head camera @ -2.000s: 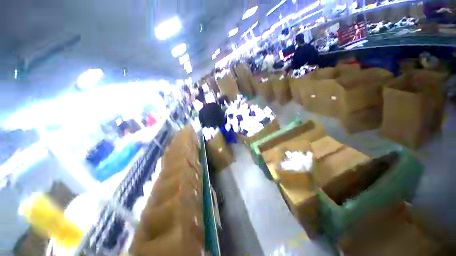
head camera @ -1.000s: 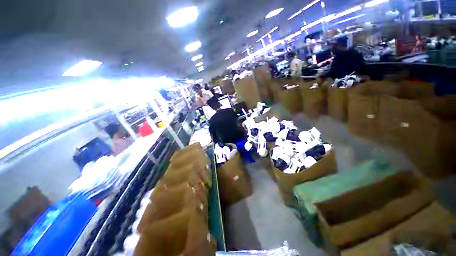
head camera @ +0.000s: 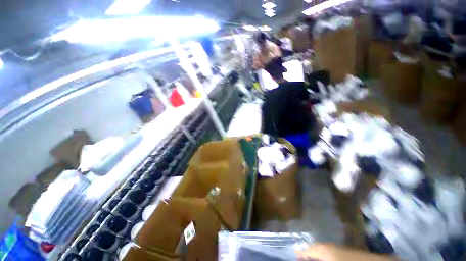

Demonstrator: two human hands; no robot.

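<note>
A flat grey bagged panel (head camera: 263, 246) in a clear shiny bag shows at the bottom centre, cut off by the frame edge. My right hand (head camera: 332, 252), blurred and partly cut off, holds it by its right side. My left hand is not in view. Open brown cartons (head camera: 217, 176) stand in a row left of the panel, flaps up, along the green-edged line (head camera: 250, 178). The cartons' insides are mostly hidden.
Black-and-white round units (head camera: 116, 223) stand in rows left of the cartons, beside a white shelf with bagged items (head camera: 61, 204). A person in black (head camera: 288, 107) is ahead. White and black bagged parts (head camera: 403, 204) are heaped at the right.
The view has moved forward along the line and turned left. The person and the row's far cartons look nearer. More of the bagged panel shows, and my right hand has come into view on it.
</note>
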